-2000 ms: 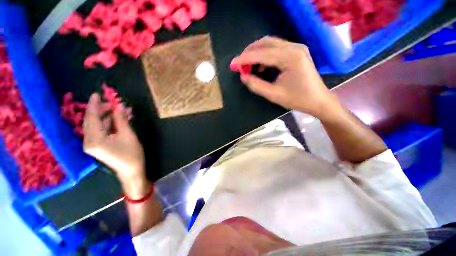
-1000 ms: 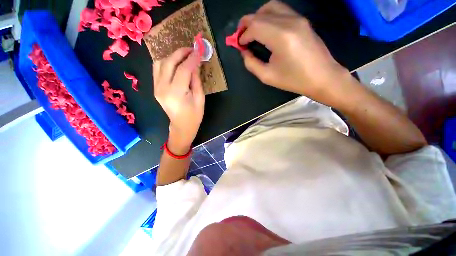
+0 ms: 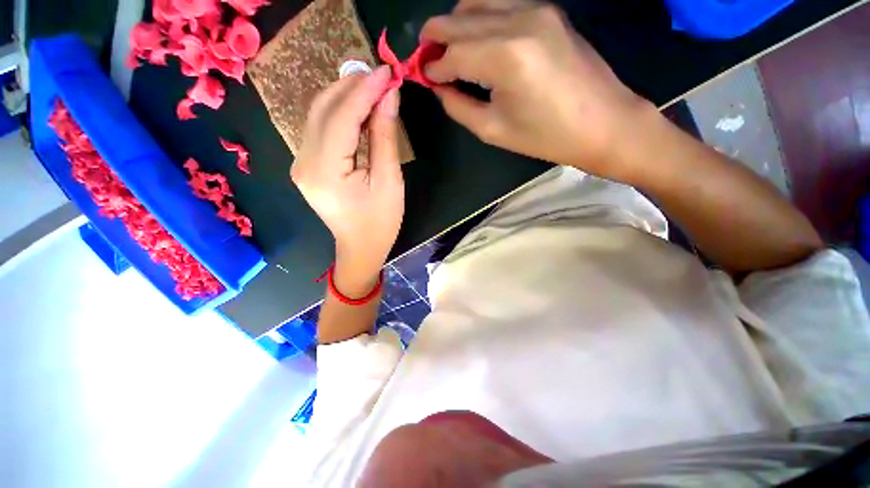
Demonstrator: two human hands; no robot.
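Observation:
My left hand, with a red cord bracelet at the wrist, pinches a small curved red part whose pointed end sticks up. My right hand holds a round red part between thumb and fingers. The two parts meet between my fingertips, over the right edge of the brown cardboard pad. The white glue cap sits on the pad, partly hidden behind my left fingers. The exact contact point is partly covered by my fingertips.
Larger red assemblies are heaped at the far left of the dark bench. Small curved pieces lie beside the left blue bin, which holds many red pieces. Part of another blue bin shows at top right.
My left hand went from the loose pieces to the glue cap with a curved part, then right to my right hand. The two red parts, apart before, now meet. The view has shifted too.

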